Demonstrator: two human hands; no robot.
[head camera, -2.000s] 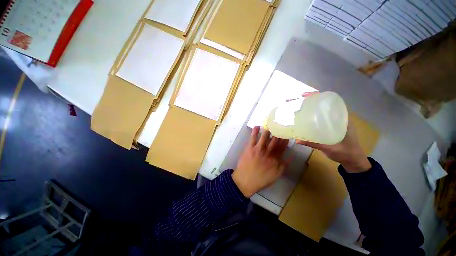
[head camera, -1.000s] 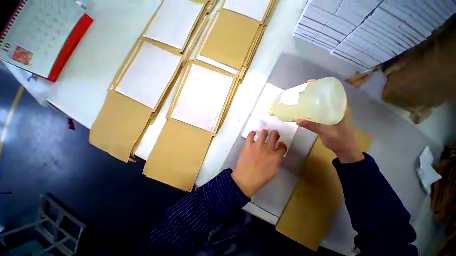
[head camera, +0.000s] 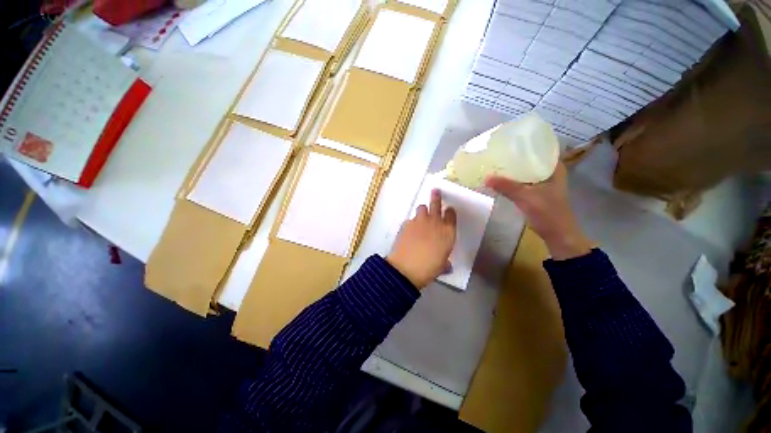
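A white pad (head camera: 473, 232) lies on the grey mat (head camera: 423, 342) in front of me. My left hand (head camera: 427, 241) rests on the pad with its fingers spread, pressing on it from above. My right hand (head camera: 541, 199) holds the pale yellow glue bottle (head camera: 528, 148) tilted on its side. The bottle's nozzle end points left at the pad's far edge; whether it touches is hard to tell. A tan kraft cover (head camera: 520, 338) lies to the right of the pad, partly beneath my right forearm.
Two long columns of overlapping glued pieces (head camera: 241, 173) lie at left. Tall white pad stacks (head camera: 583, 51) stand at the back, beside a kraft-wrapped stack (head camera: 702, 127). A desk calendar (head camera: 72, 110) is far left. Crumpled paper (head camera: 708, 292) and a brown paper bundle (head camera: 752, 296) are at right.
The view has shifted, showing more of the table's back. The bottle has moved to the pad's far edge. My left hand has moved farther up over the pad, which now lies more turned.
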